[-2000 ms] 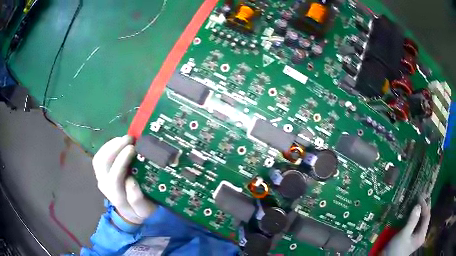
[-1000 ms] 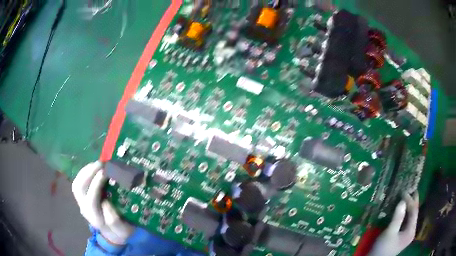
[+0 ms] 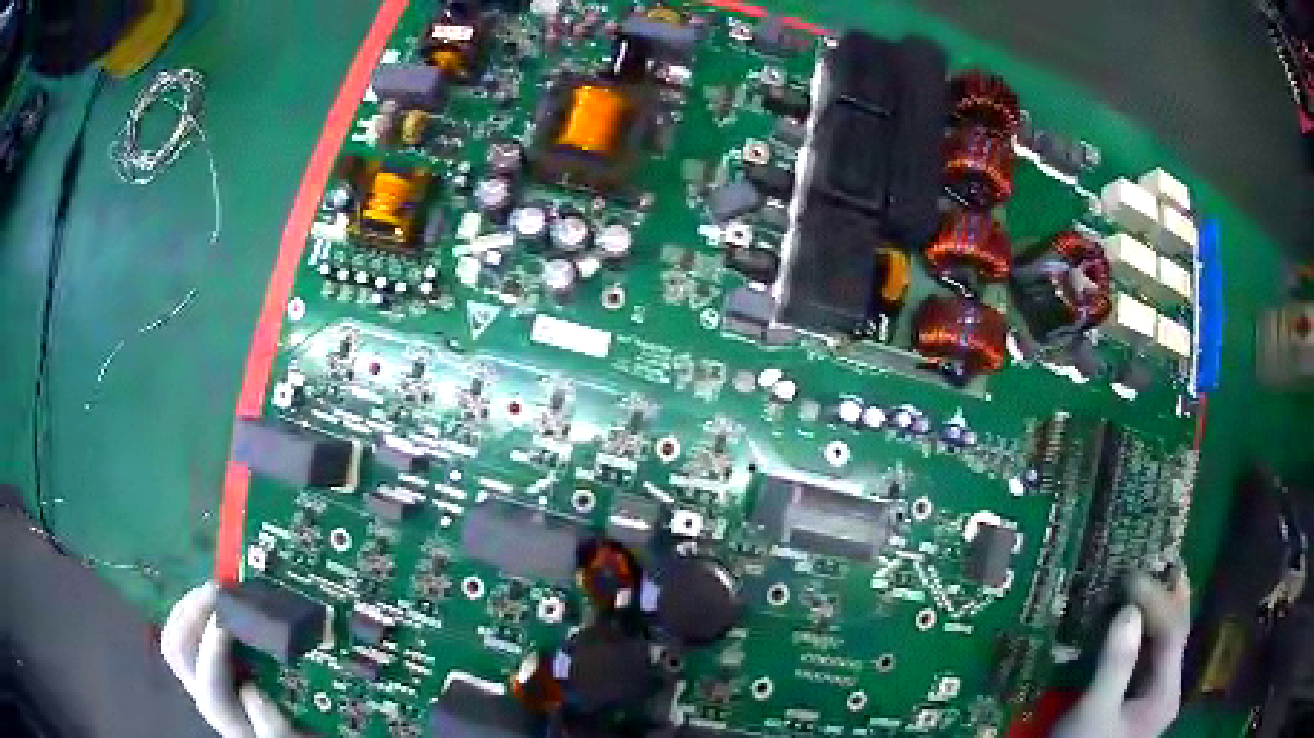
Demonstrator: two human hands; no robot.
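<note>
A large green circuit board (image 3: 649, 361) lies component side up on a red foam pad (image 3: 274, 310), whose strip shows along the left edge. My left hand (image 3: 216, 670), in a white glove, grips the board's near left corner. My right hand (image 3: 1131, 670), also white-gloved, grips the near right edge; its thumb and fingers are over the rim. Both hands are partly cut off by the bottom of the picture. Orange transformers (image 3: 591, 130), black heatsinks (image 3: 865, 180), copper toroidal inductors (image 3: 963, 248) and black round capacitors (image 3: 692, 598) stand on the board.
A green mat (image 3: 159, 332) lies under the pad, with a loose coil of solder wire (image 3: 159, 127) at upper left. A black cable (image 3: 61, 274) runs down the left. Dark, blurred items (image 3: 1254, 562) lie right of the board. A yellow object (image 3: 141, 41) is at the top left.
The view has moved toward the far part of the board, so the board and hands sit lower and further left. The solder coil has come into view. Both hands keep their hold.
</note>
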